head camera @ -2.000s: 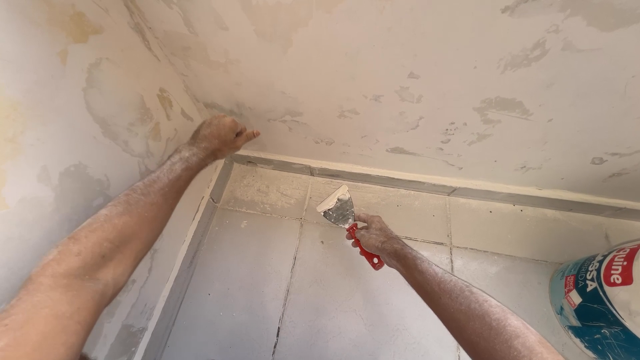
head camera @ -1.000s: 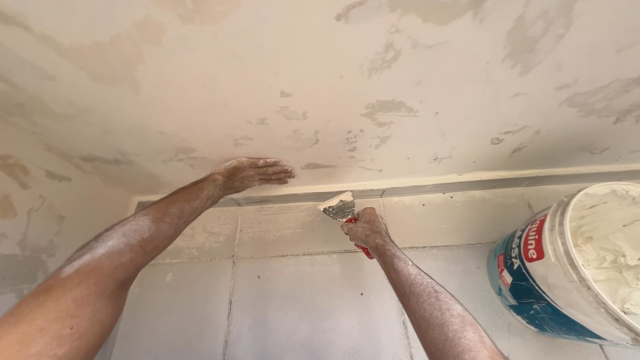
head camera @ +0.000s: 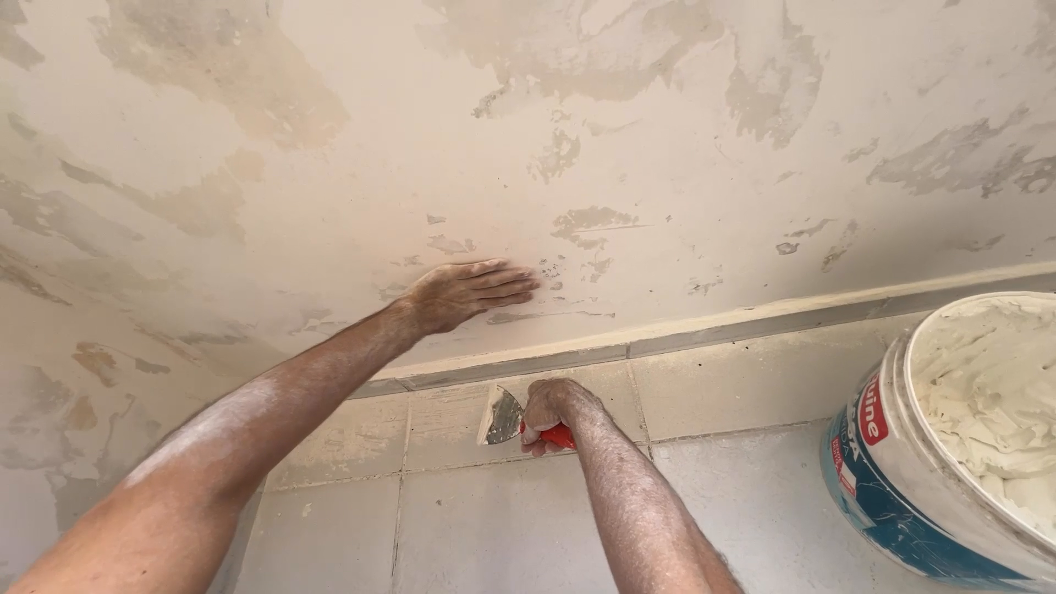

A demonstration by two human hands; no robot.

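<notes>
My left hand (head camera: 474,293) lies flat against the patchy plastered wall (head camera: 643,148), fingers spread slightly and pointing right, with white dust on the fingers and forearm. Below it and to the right, my right hand (head camera: 557,412) grips the red handle of a putty knife (head camera: 504,415). The blade points left over the floor tiles, close to the baseboard, and has pale compound along its edge. Whether the blade touches the tiles I cannot tell.
At the right stands a plastic bucket (head camera: 891,487) full of off-white compound (head camera: 990,396). A grey tile baseboard (head camera: 726,332) runs along the foot of the wall. Light tiles (head camera: 478,520) with visible joints cover the floor, smeared with residue near the wall.
My left hand has moved right along the wall, away from the corner. The putty knife, still in my right hand, now points left instead of up and left. The view has shifted right, showing more bucket.
</notes>
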